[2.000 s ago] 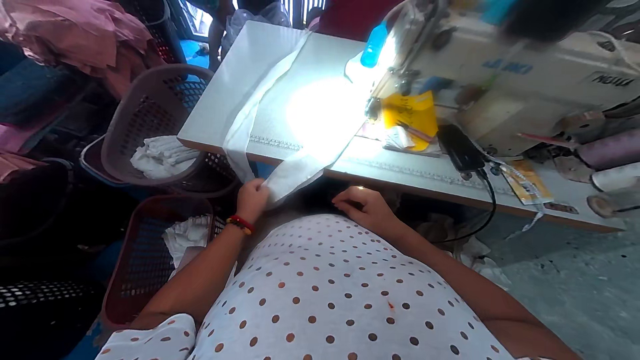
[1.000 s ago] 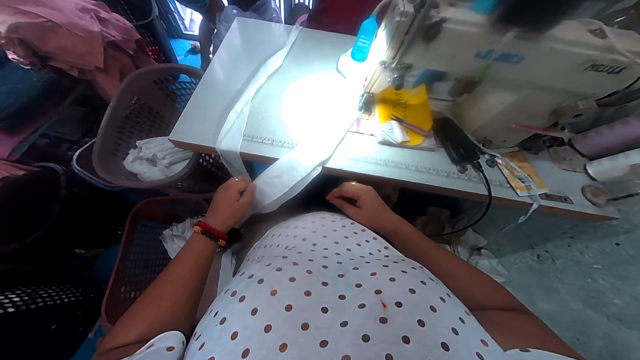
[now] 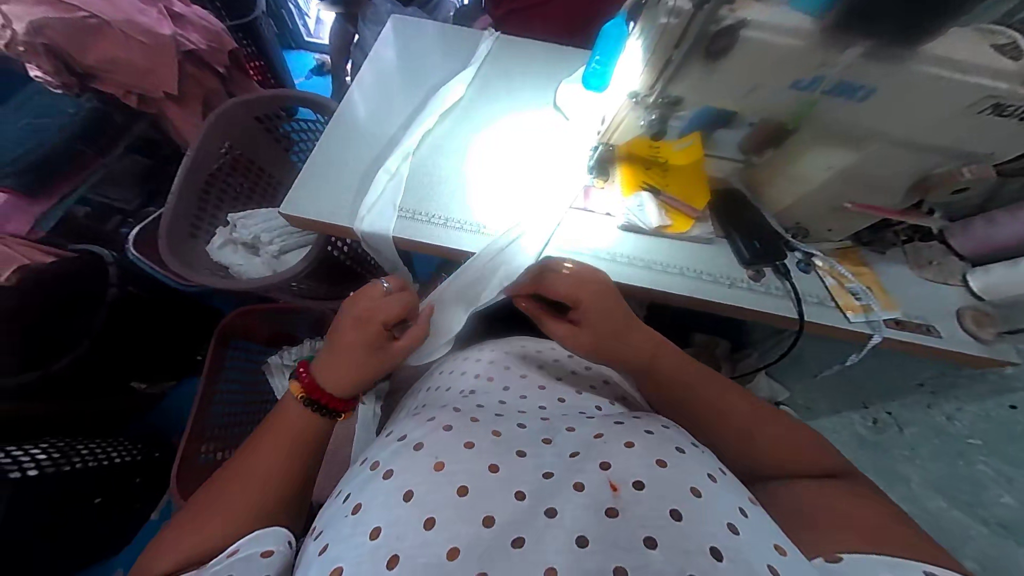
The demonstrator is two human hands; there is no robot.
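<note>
A long white fabric strip runs from the needle area of a white Juki sewing machine down over the table's front edge, and another stretch of it curves back across the tabletop. My left hand, with a ring and beaded bracelets, grips the strip just in front of the table edge. My right hand pinches the strip's right edge, nearer the machine. The lamp glare on the white sewing table hides part of the strip near the needle.
A grey plastic basket with white cloth stands left of the table, a dark red basket below it. On the table lie a yellow packet, a black box with a cable, and thread spools at the right. Pink fabric is heaped upper left.
My right hand, earlier beside the strip with its fingers curled, is now at the strip's edge and pinching it. My left hand still grips the strip.
</note>
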